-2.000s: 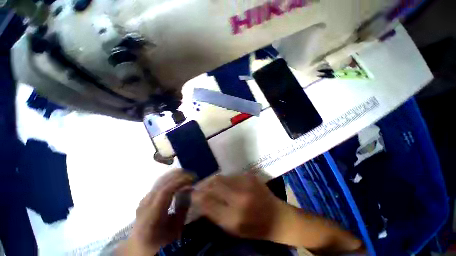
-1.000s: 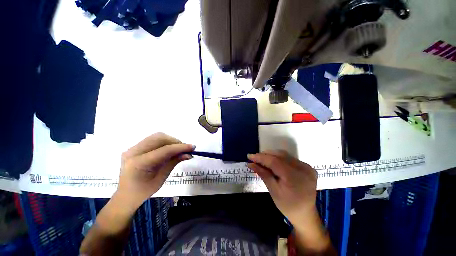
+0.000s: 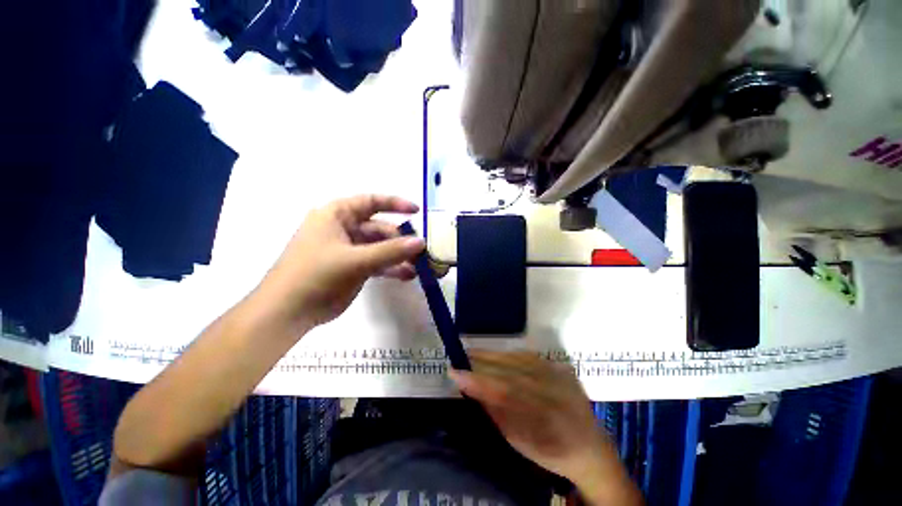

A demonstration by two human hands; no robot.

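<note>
My left hand [image 3: 341,255] pinches the upper end of a narrow dark strip [image 3: 437,301] between thumb and fingers, left of the machine bed's front corner. My right hand [image 3: 524,400] holds the strip's lower end at the table's front edge. The strip runs slanted between the hands. A small navy rectangular piece [image 3: 492,274] lies flat on the bed and table, just right of the strip and in front of the needle area. The needle itself is hard to make out under the sewing machine head [image 3: 584,89].
A cut-piece stack [image 3: 168,183] lies left, with a navy pile [image 3: 316,35] at the upper left. Right of the bed are a pale strip [image 3: 631,231], a red marker [image 3: 615,258], a smartphone [image 3: 722,265] and green snips [image 3: 831,274]. Blue crates [image 3: 643,445] stand below.
My left hand has moved up and right, tilting the strip from nearly level to steep. My right hand has moved down and left, off the rectangular piece's lower edge. The view has shifted slightly.
</note>
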